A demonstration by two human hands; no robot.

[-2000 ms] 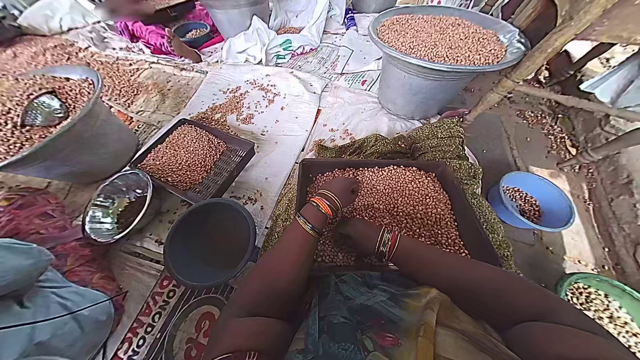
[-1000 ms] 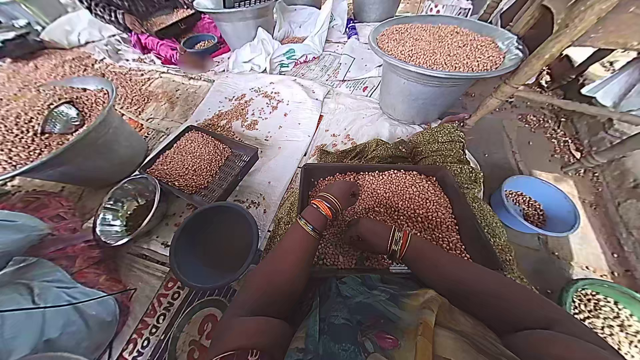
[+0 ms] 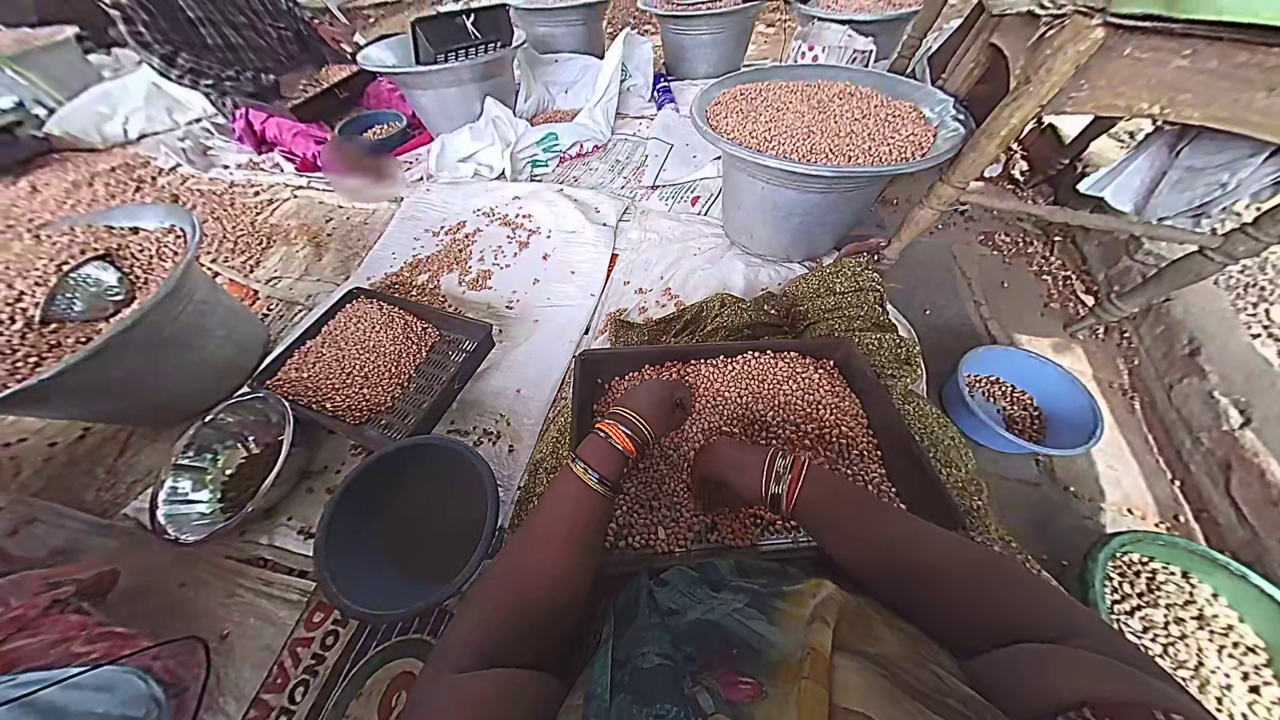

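Note:
A dark plastic tray [image 3: 905, 440] of reddish-brown nuts or kernels [image 3: 790, 400] lies in front of me, over a green patterned cloth [image 3: 850, 300]. My left hand [image 3: 655, 408] rests on the kernels at the tray's left side, its fingers curled; whether anything is inside them is hidden. Nearer the tray's middle, my right hand [image 3: 728, 472] points down into the kernels, with its fingertips out of sight. Both wrists wear bangles. Left of the tray stand a dark grey bucket [image 3: 335, 540] and a smaller slatted tray [image 3: 440, 385] of similar kernels.
A large metal tub [image 3: 790, 210] heaped with kernels stands ahead. On the left are another full metal tub [image 3: 170, 340] and a steel bowl [image 3: 190, 490]. To the right are a blue basin [image 3: 1075, 410], a green basin [image 3: 1200, 560] and a wooden pole frame [image 3: 1000, 140].
My right hand has moved a little within the tray since two seconds ago. My left hand remains at the tray's left side.

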